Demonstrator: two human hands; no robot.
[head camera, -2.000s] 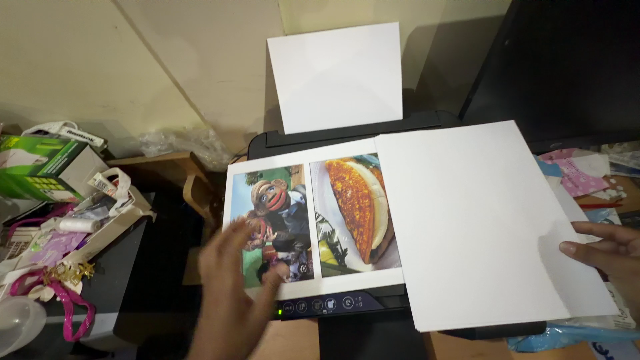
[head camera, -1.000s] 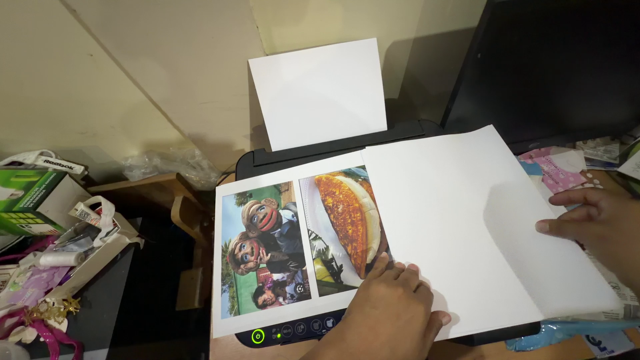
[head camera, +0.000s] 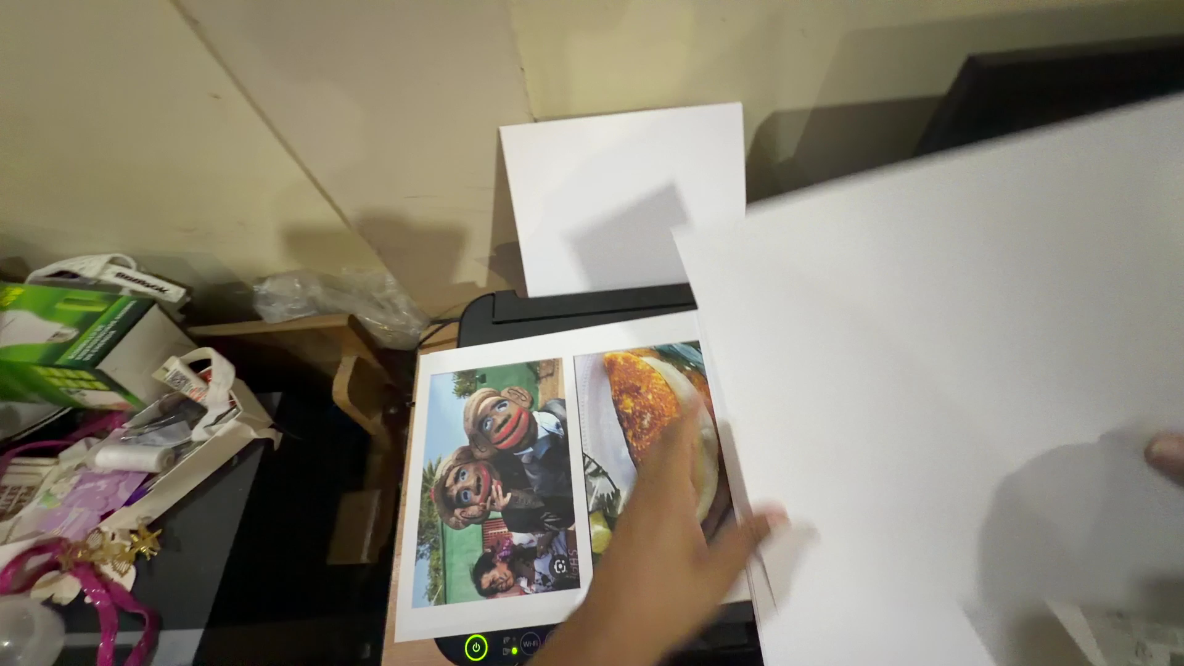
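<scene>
A sheet with two colour photo prints (head camera: 499, 601), one of puppet-like figures and one of a folded food item, lies on top of a black printer (head camera: 592, 313). Blurred, my left hand (head camera: 680, 518) is over the food picture, its thumb by the left edge of a large blank white sheet (head camera: 906, 370). That sheet is raised and tilted over the printer's right side. Only a fingertip of my right hand (head camera: 1164, 455) shows, at the sheet's right part. Another white sheet (head camera: 638, 176) stands upright in the rear feed.
Left of the printer are a green and white box (head camera: 74, 342), an open carton of small items (head camera: 199, 444), pink ribbon (head camera: 120, 610) and a wooden piece (head camera: 356, 370). Clear plastic (head camera: 342, 301) lies by the wall. A dark screen (head camera: 1045, 102) stands at back right.
The large white sheet, lying over the printer's right side before, is now lifted and nearer the camera. My left hand has come off the spot where it rested at the sheets' lower edge.
</scene>
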